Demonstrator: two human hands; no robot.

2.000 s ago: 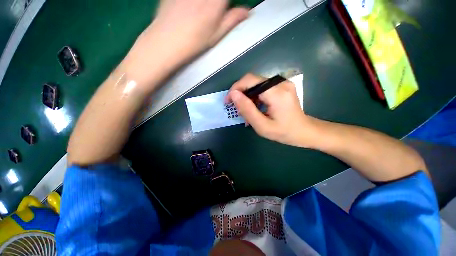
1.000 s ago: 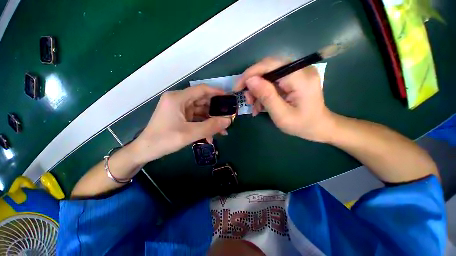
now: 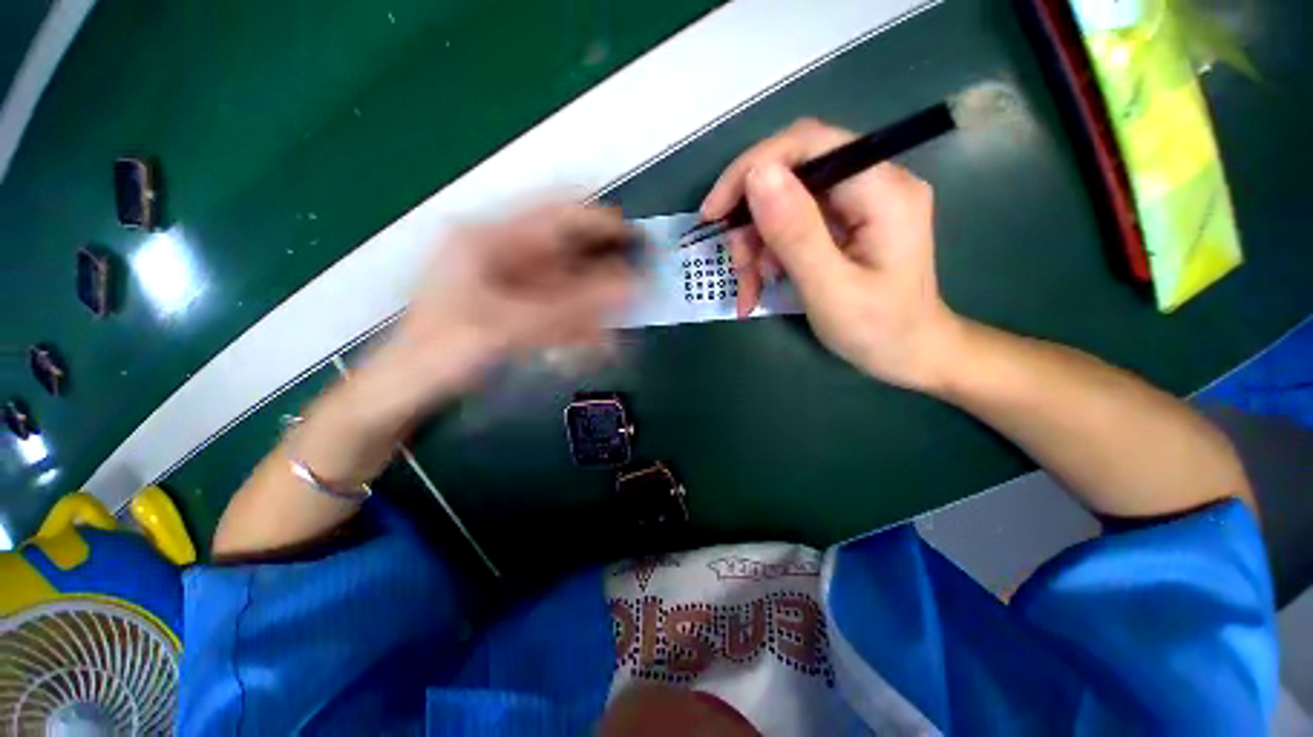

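Note:
My left hand (image 3: 519, 288) is strongly blurred, left of the pale sheet, with a dark shape, the watch case (image 3: 593, 238), at its fingertips; its face cannot be made out. My right hand (image 3: 861, 267) holds slim dark tweezers (image 3: 886, 141) like a pen, pale worn back end up and right, thin tips over the sheet. The pale sheet (image 3: 662, 300) lies flat between and partly under my hands and carries rows of small dark ring-like marks. Two more watch cases, one (image 3: 598, 429) and another (image 3: 652, 494), lie on the tabletop nearer my body.
A pale rail (image 3: 346, 274) crosses diagonally beyond my left hand. Several watches (image 3: 136, 193) stand spaced on the green belt at the left. A yellow-green packet (image 3: 1159, 159) with a dark red edge lies upper right. A yellow and blue fan (image 3: 94, 662) is lower left.
My left hand came back from beyond the rail with a watch case, then moved left and up, now blurred. The tweezer tips have moved up slightly. The belt watches have shifted in view.

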